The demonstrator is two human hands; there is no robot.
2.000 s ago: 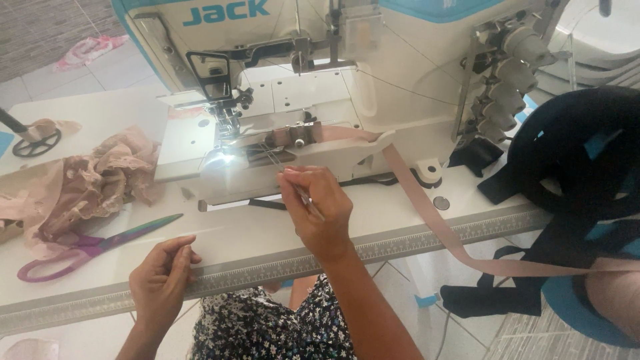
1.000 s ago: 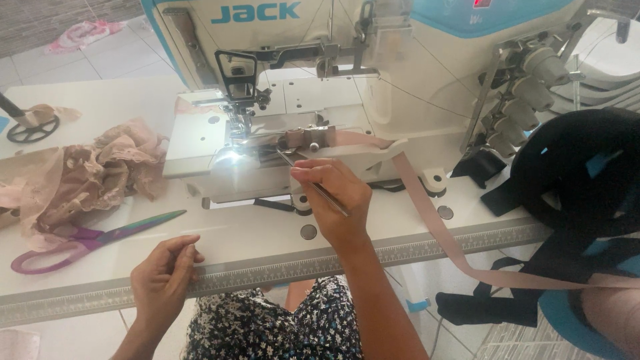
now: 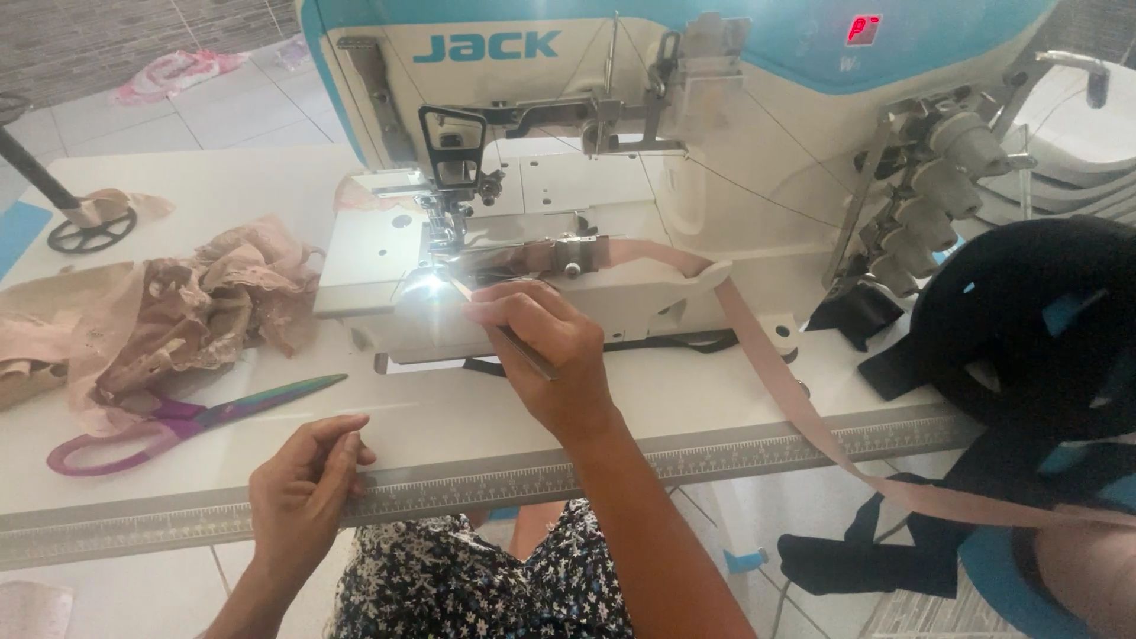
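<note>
My right hand [image 3: 546, 355] holds metal tweezers [image 3: 525, 351], their tip pointing at the lit needle area of a Jack sewing machine [image 3: 754, 204]. Just above my fingers, a pink elastic band [image 3: 772, 355] passes through a metal binder guide [image 3: 568, 255] and hangs over the table edge to the right. My left hand [image 3: 306, 488] rests empty at the table's front edge, its fingers curled and the thumb near the index finger; whether they touch is unclear. Scissors with purple handles [image 3: 257, 404] lie left of it, beside crumpled pinkish-beige lace fabric [image 3: 222, 293].
A measuring tape strip [image 3: 710, 461] runs along the table's front edge. Thread tension knobs [image 3: 945, 191] stand at the machine's right. Black rolled band material [image 3: 1021, 328] fills the right side. A black spoked wheel on a rod [image 3: 92, 232] is at the left.
The tweezers have tilted in my right hand, their rear end now showing below the fingers. My left hand stays at the table edge. The view has shifted slightly.
</note>
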